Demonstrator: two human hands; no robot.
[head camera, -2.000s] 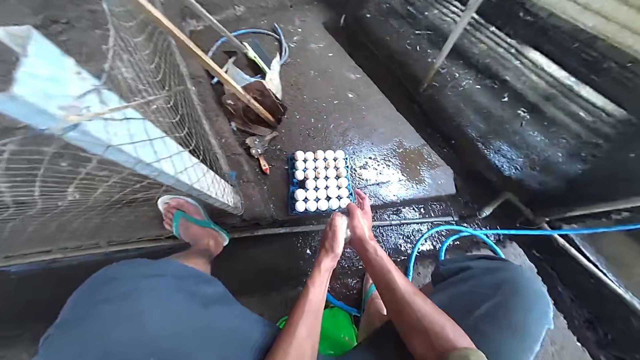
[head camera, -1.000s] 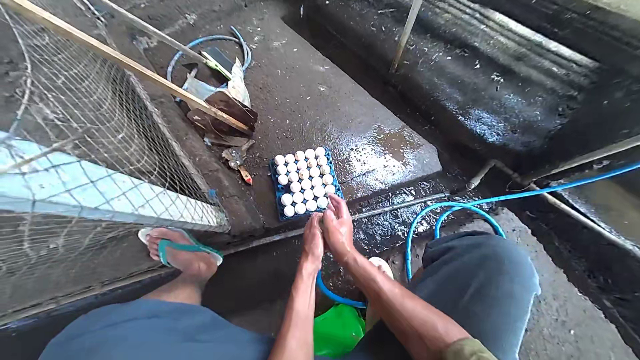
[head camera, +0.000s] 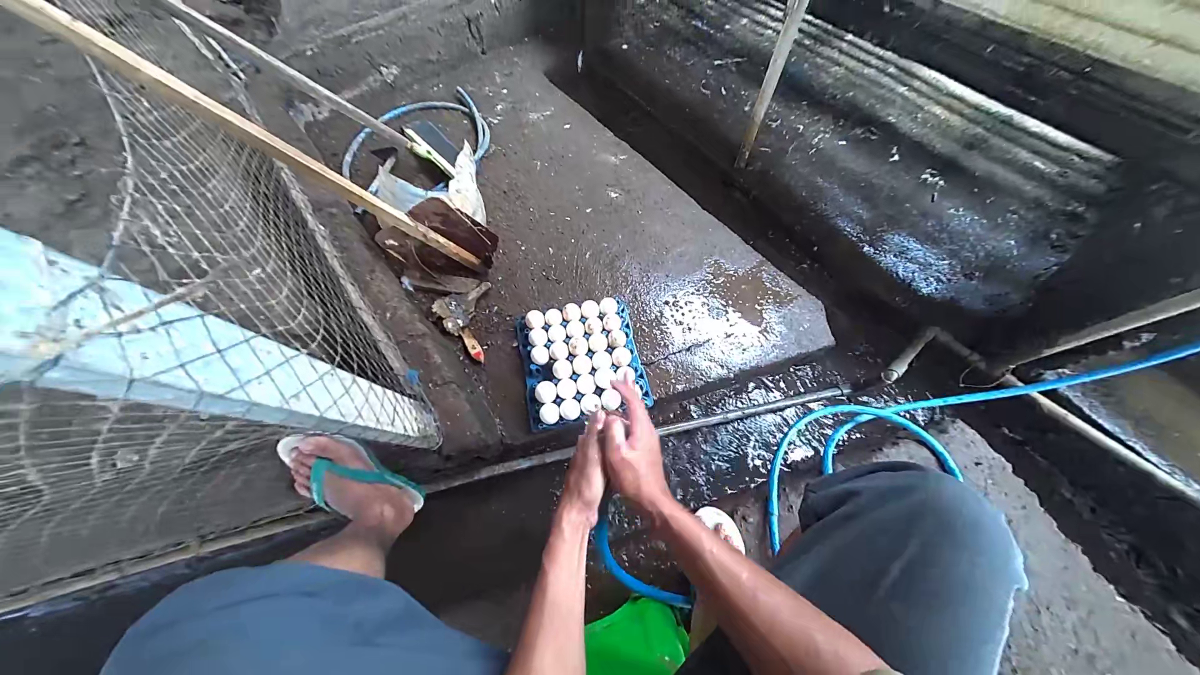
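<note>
My left hand (head camera: 585, 473) and my right hand (head camera: 637, 452) are pressed palm to palm just in front of a blue egg tray (head camera: 526, 375). No object shows between them, though their inner sides are hidden. White eggs (head camera: 581, 363) fill most of the tray, with one dark open pocket toward its left front; some shells bear brownish spots. My right fingertips overlap the tray's near right corner in the view. Below my hands, a blue hose (head camera: 614, 564) curves down to a green object (head camera: 637, 637) between my legs, partly hidden by my forearms.
A wire net (head camera: 234, 234) and light blue beam (head camera: 216, 347) stand at left. Long wooden handles reach a rusty blade (head camera: 455, 230); a paintbrush (head camera: 472, 345) lies near the tray. A metal pipe (head camera: 750, 410) runs along the wet ledge, and the blue hose loops at right.
Two seconds ago a whitish thing showed between my hands; it is no longer visible. My hands remain together near the tray's front edge.
</note>
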